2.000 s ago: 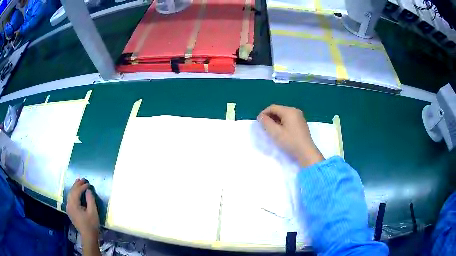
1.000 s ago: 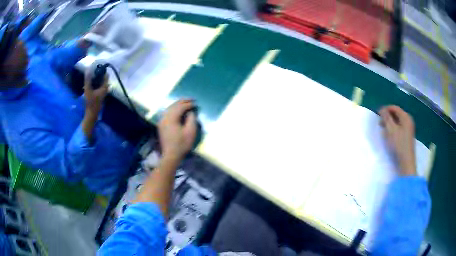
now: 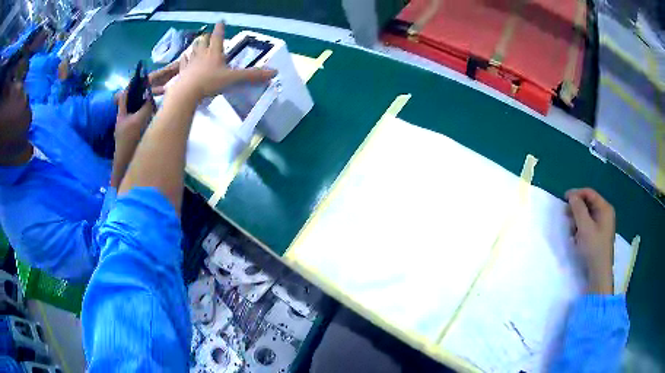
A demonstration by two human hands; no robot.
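Observation:
A mini projector [image 3: 281, 98], a white rounded box with a dark rectangular opening facing up, is on the left mat's right edge. My left hand [image 3: 204, 69] is at its left side, fingers spread, thumb over its front; whether it grips the box I cannot tell. A pale bracket arm [image 3: 259, 109] shows below the thumb. My right hand [image 3: 594, 218] is at the far right of the white work mat [image 3: 408, 218], fingers curled, with nothing seen in it.
A neighbour's hand [image 3: 131, 120] beside my left arm holds a black tool [image 3: 137, 89]. Moulded housing parts [image 3: 266, 353] fill a dark crate below the bench edge. A red padded carrier [image 3: 503, 40] and a grey padded carrier [image 3: 631, 95] lie beyond the green bench [image 3: 292, 171].
My left hand has moved from the bench edge up and left to the projector. The projector now stands clearly at the left mat's edge. My right hand has stayed near the mat's right side.

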